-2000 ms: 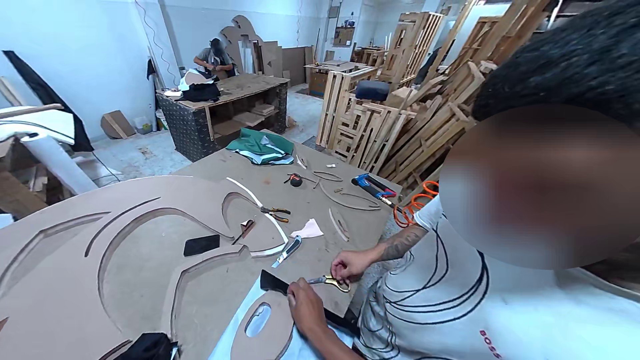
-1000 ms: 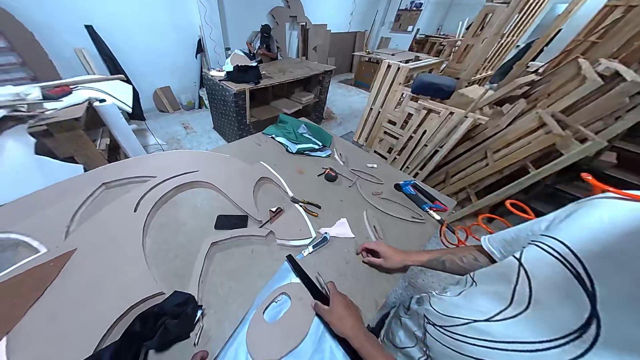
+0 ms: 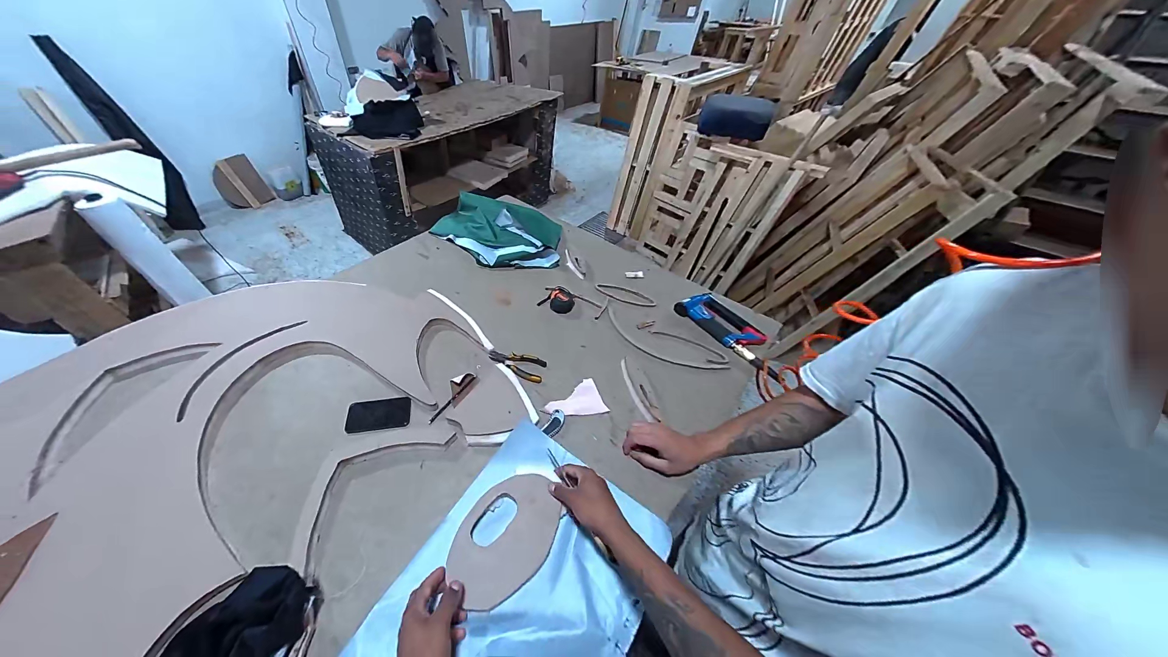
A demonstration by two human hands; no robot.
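Observation:
My left hand (image 3: 432,613) grips the lower left edge of an oval, flat board piece (image 3: 511,557) with an oval hole. The piece lies on light blue fabric (image 3: 584,593). My right hand (image 3: 584,502) holds scissors (image 3: 555,462), blades pointing up and away, near the piece's upper right edge; the fingers partly hide the handles. A utility knife (image 3: 553,422) lies just beyond the fabric, beside a pale pink scrap (image 3: 580,399). Pliers (image 3: 518,363), a phone (image 3: 378,415) and a large, curved cut-out panel (image 3: 274,310) are farther left.
A co-worker's hand (image 3: 664,449) rests on the table at right. Beyond are a tape measure (image 3: 561,301), thin curved strips (image 3: 671,347), a blue pneumatic stapler (image 3: 716,319) with an orange hose (image 3: 853,312), and green fabric (image 3: 500,228). Black cloth (image 3: 251,616) lies lower left.
My left hand has come into view and taken hold of the oval piece. The co-worker's hand has moved away from the scissors. A long dark strip on the fabric no longer shows.

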